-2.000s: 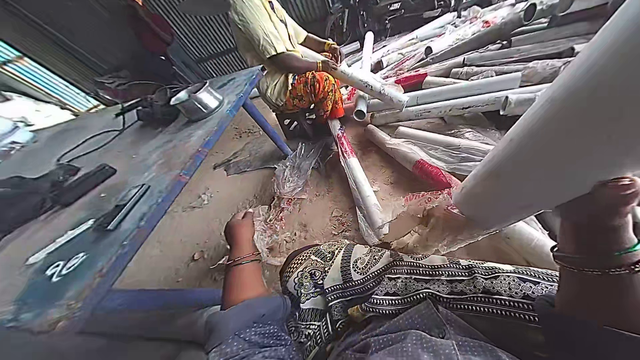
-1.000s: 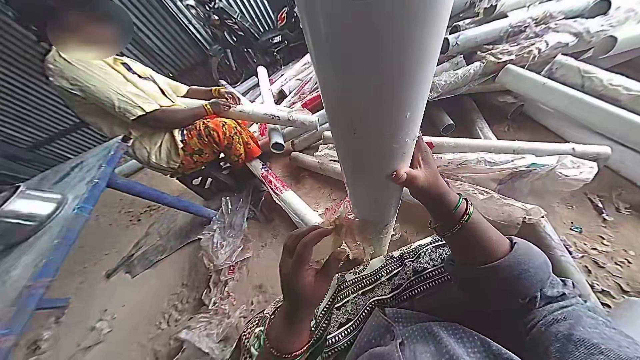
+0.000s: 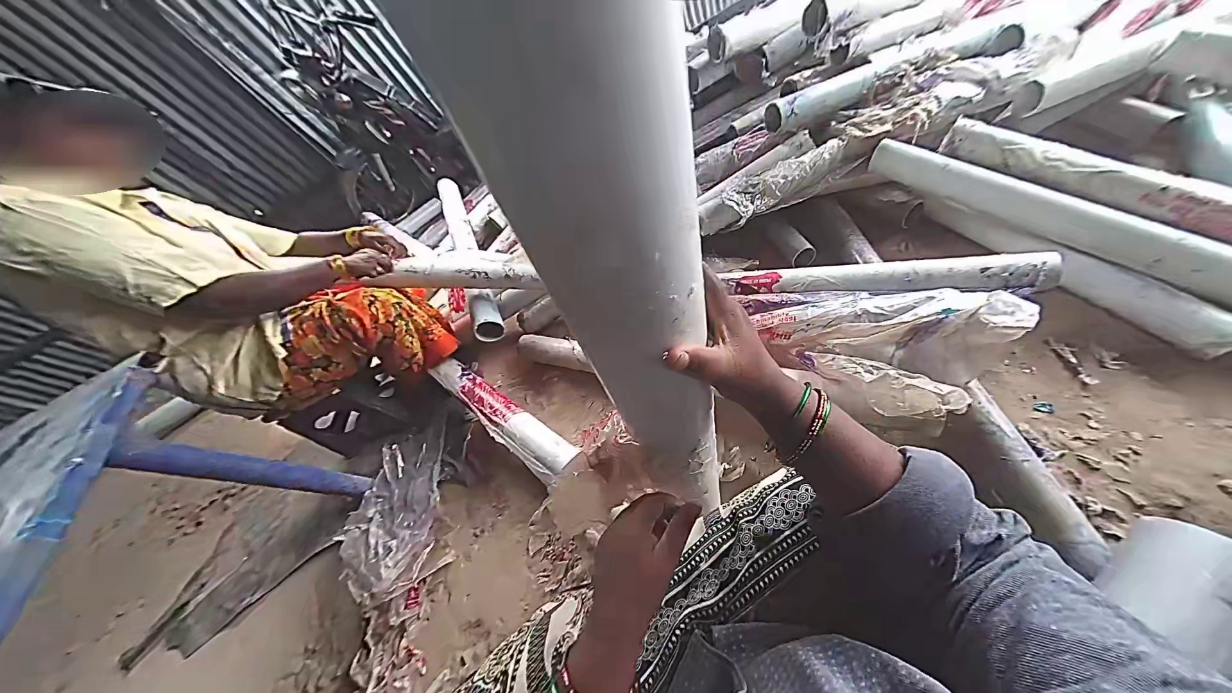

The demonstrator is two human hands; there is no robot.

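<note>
A thick pale plastic pipe [image 3: 606, 192] stands slanted close before me, its lower end by the patterned cloth [image 3: 731, 568] on my lap. My right hand [image 3: 736, 351] is wrapped around the pipe's right side, with the thumb across its front. My left hand [image 3: 640, 549] is at the pipe's lower end, its fingers curled on a torn piece of thin film or tape [image 3: 597, 481]; how firmly it grips is not clear. Green and red bangles [image 3: 813, 423] circle my right wrist.
A seated person [image 3: 144, 279] at the left holds another pipe [image 3: 462, 271]. Behind and to the right lie piled pipes [image 3: 1059, 212], several wrapped in film. A blue table frame [image 3: 231, 467] and crumpled plastic [image 3: 399, 520] are at the left.
My left hand was apart from the pipe two seconds ago and is now at its lower end. My right hand has moved onto the pipe's near side. The view has swung right.
</note>
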